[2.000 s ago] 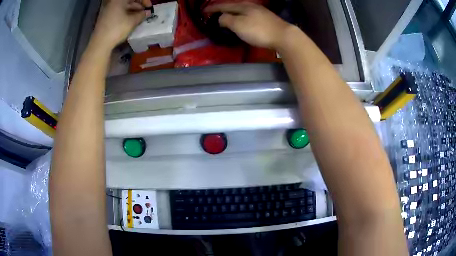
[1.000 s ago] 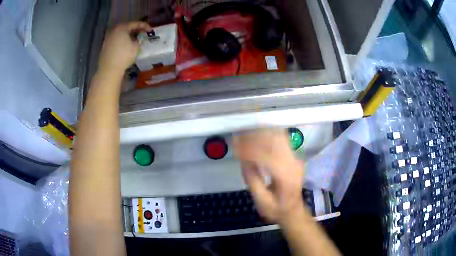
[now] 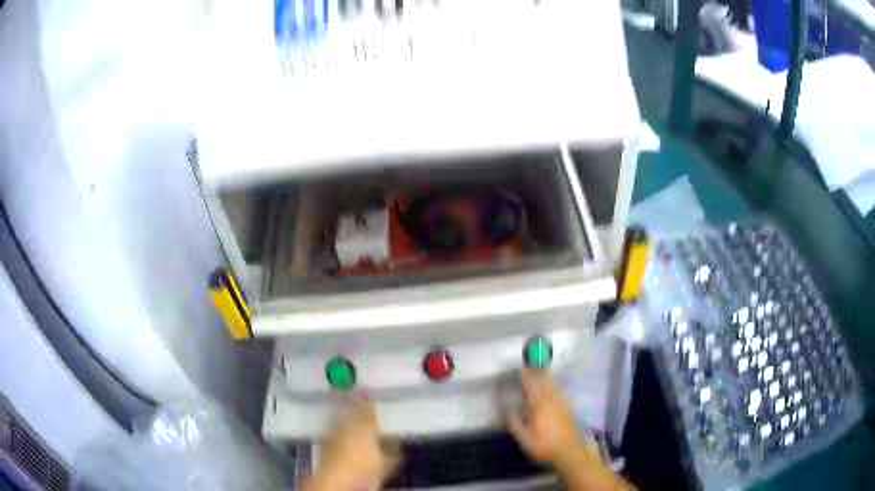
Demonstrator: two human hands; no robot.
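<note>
The cream shield box (image 3: 422, 312) stands open at the front below its large white lid (image 3: 413, 105). Inside, a white block fixture (image 3: 364, 237) sits left of black headphones (image 3: 444, 230) on a red and orange bed. My left hand (image 3: 356, 449), blurred, is just below the left green button (image 3: 341, 372). My right hand (image 3: 549, 422) has a finger at the lower edge of the right green button (image 3: 538, 352); contact is unclear. No object shows in it. The red button (image 3: 438, 364) is between them.
Yellow-and-black posts stand at the left (image 3: 230, 304) and right (image 3: 633, 265) front corners. A clear tray of small dongles (image 3: 768, 345) lies on the green bench at right. The keyboard (image 3: 470, 460) is below the buttons. Crumpled plastic (image 3: 182, 446) is at lower left.
My left hand has left the white block and come down to the left green button. My right hand has moved to the right green button. The view has pulled back, and the white lid shows.
</note>
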